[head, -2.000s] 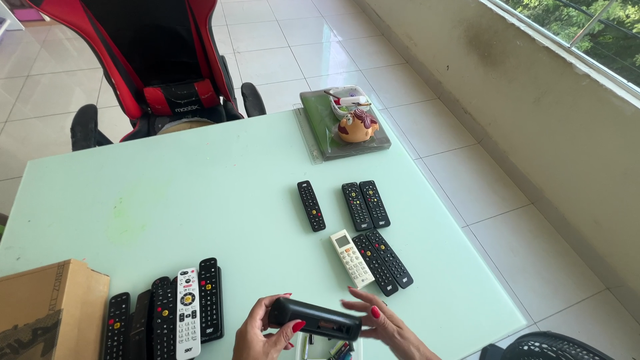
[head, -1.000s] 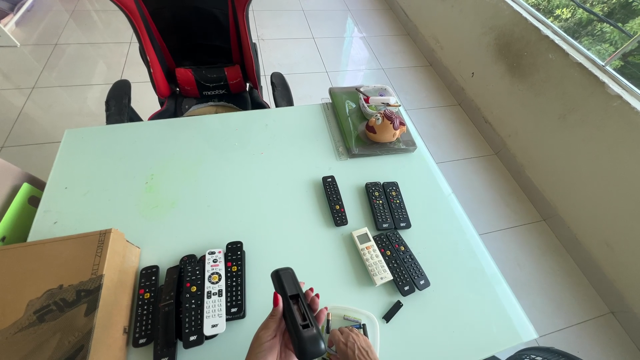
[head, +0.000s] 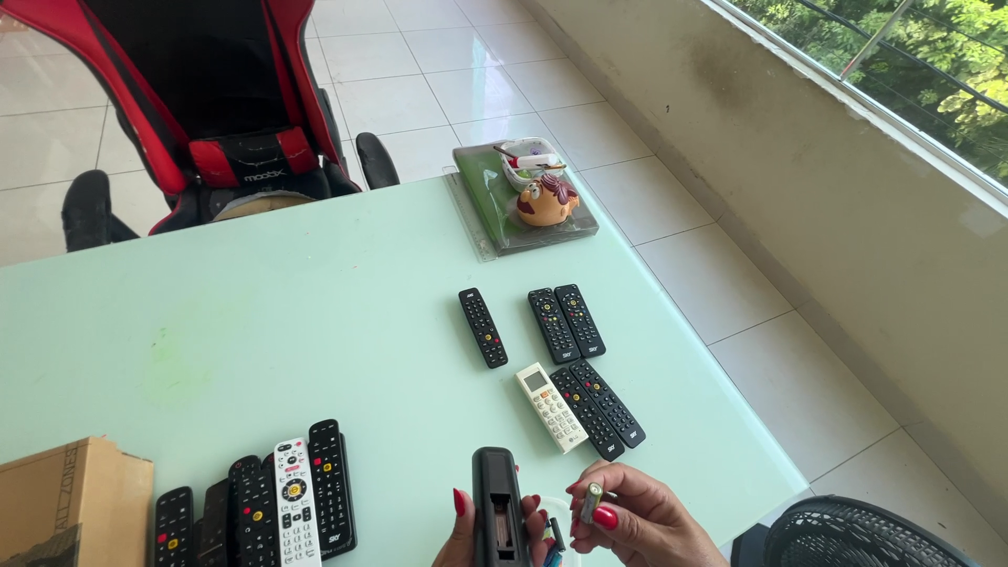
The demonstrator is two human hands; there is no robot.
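Note:
My left hand [head: 458,535] holds a black remote control [head: 498,512] with its back up and its battery compartment exposed. Just right of it, my right hand [head: 642,516] pinches a small cylindrical battery [head: 591,502] between thumb and fingers. Behind and below both hands lies a white tray [head: 571,551], partly hidden, with several batteries [head: 554,539]. Beyond my hands are a cream remote control with a small screen [head: 551,408] and, touching it, two black remotes [head: 598,409]. Two more black remotes [head: 565,323] lie side by side farther off, with a single black remote [head: 483,327] to their left.
At left, several black remotes [head: 332,488] and a white remote [head: 295,504] lie beside a cardboard box [head: 79,504]. A toy head [head: 546,201] and a plastic container [head: 529,153] sit on a green folder [head: 484,177]. A red-black chair [head: 205,87] faces the table; a black fan [head: 858,535] stands lower right.
My right hand has risen from the tray with a battery in its fingers. Two seconds ago both hands were at the remote; its battery compartment now faces up.

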